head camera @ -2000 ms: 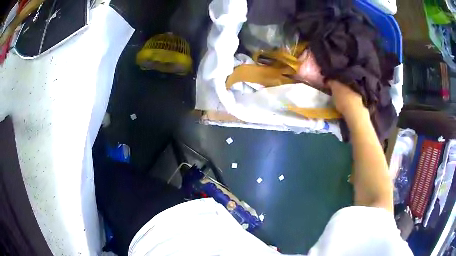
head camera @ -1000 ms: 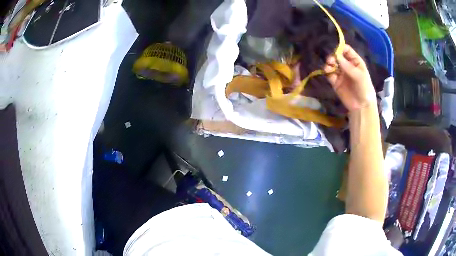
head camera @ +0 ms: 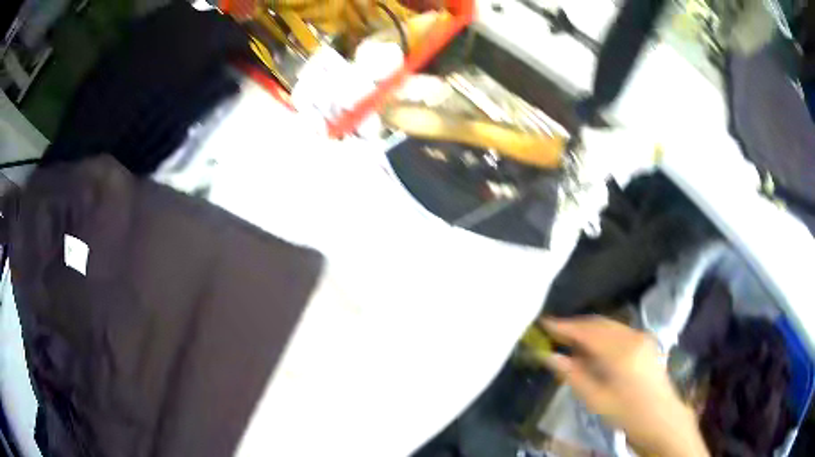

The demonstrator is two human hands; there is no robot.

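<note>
My right hand [head camera: 612, 361] is blurred, past the right edge of the white pressing table [head camera: 402, 312]. Its fingers point left and look bent. A yellow patch lies at the fingertips, but I cannot tell whether it is a strip in the hand or something behind it. My left hand is not in view. A dark brown garment piece [head camera: 197, 294] lies flat on the left of the table, with a small white label [head camera: 76, 254]. Crumpled dark brown cloth [head camera: 746, 384] sits in the box at the lower right.
A red basket [head camera: 371, 109] with yellow strips and white scraps stands at the table's far side. Black cloth [head camera: 152, 85] lies at upper left. Another yellow strip [head camera: 474, 130] lies by a dark rest plate [head camera: 474, 187]. The blue box rim [head camera: 798, 353] is at right.
The view has swung from the box to the table. My right hand has moved away from over the box, where it held up a yellow strip, to beside the table edge.
</note>
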